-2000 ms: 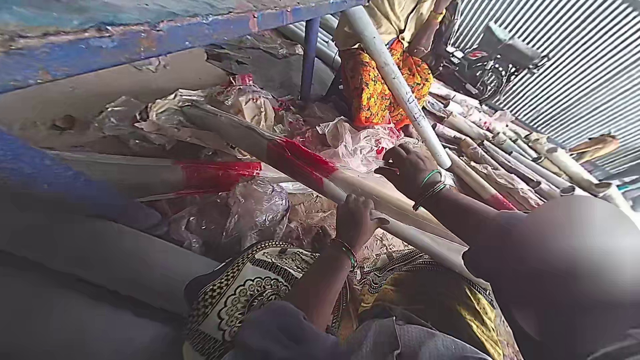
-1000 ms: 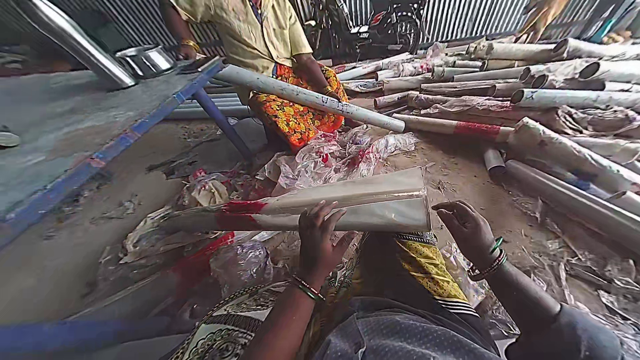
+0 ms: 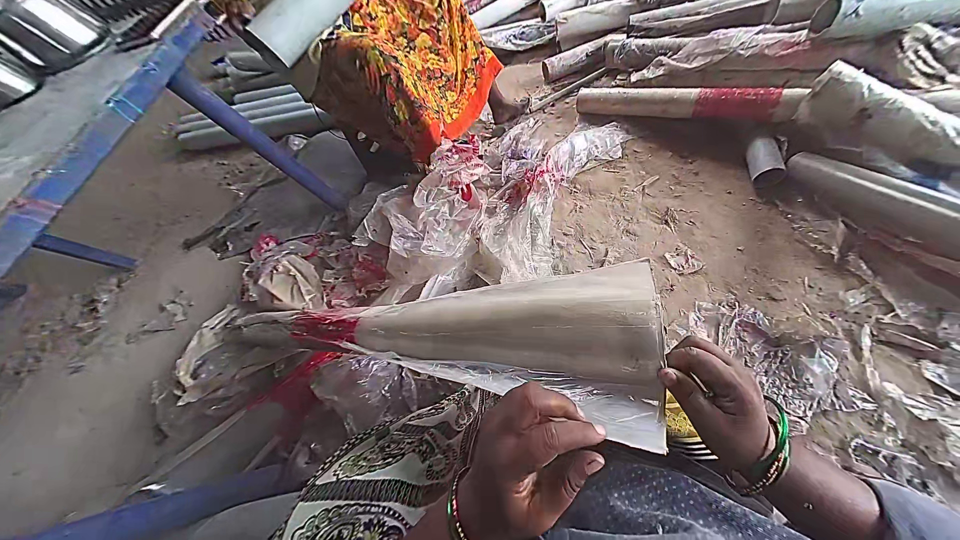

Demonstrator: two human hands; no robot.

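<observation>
A long greyish sheet roll (image 3: 510, 322) in clear plastic wrapping lies across my lap, with a red band (image 3: 326, 327) towards its left end. Its right end looks wide and flattened. My right hand (image 3: 712, 397) pinches the edge of that end between thumb and fingers. Below the roll, my left hand (image 3: 529, 457) has its fingers bent against the clear plastic film (image 3: 607, 409); whether it grips the film is not clear. Bangles circle both wrists, and patterned cloth (image 3: 390, 472) covers my lap.
Crumpled clear and red plastic (image 3: 442, 217) lies on the dirt floor ahead. Several rolls and tubes (image 3: 675, 103) are piled at the upper right. A blue metal table frame (image 3: 112, 112) stands at the left. A person in an orange patterned garment (image 3: 420, 67) sits ahead, near a pale tube (image 3: 296, 30).
The view has swung down towards the lap. My right hand, apart from the roll's end one second ago, now pinches its edge. My left hand has moved off the roll's upper face to its lower side.
</observation>
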